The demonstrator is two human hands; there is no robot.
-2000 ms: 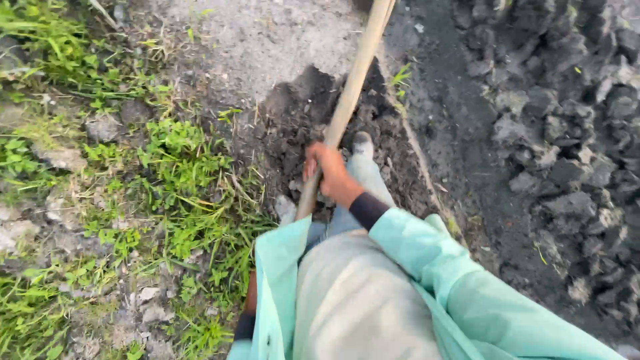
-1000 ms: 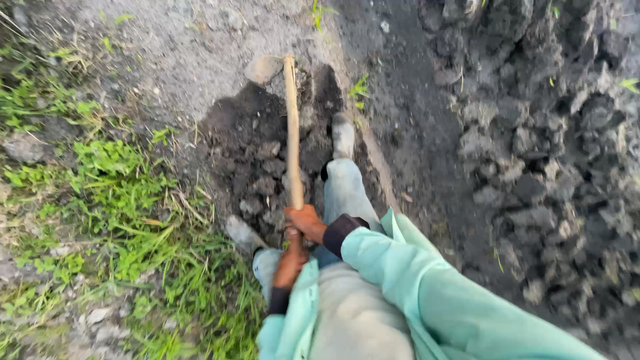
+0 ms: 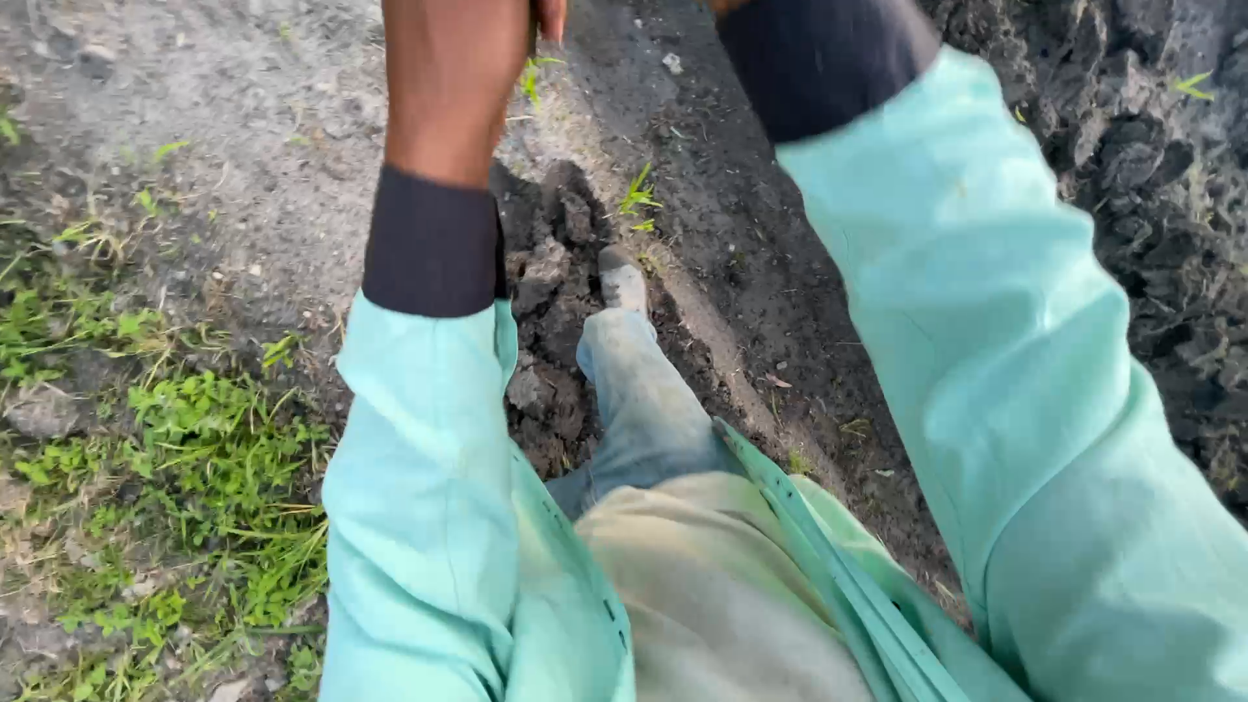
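My left hand is raised at the top of the view, its back and wrist showing above a dark cuff; its fingers are mostly cut off by the frame edge. Of my right hand only a sliver shows at the top edge, beside the dark cuff of the other sleeve. The wooden handle cannot be made out now, and what either hand holds is out of sight. Below and between my forearms lies dug, dark clumped soil, with my boot against its right side.
Green weeds grow on the left. Pale packed ground lies at the upper left. A low earth ridge runs past my boot, with a small grass tuft beside it. Rough, dark clods cover the ground at the right.
Both hands have risen from near my waist, where they gripped a long wooden handle, to the top edge. The handle, which lay over the dug soil, has left that place.
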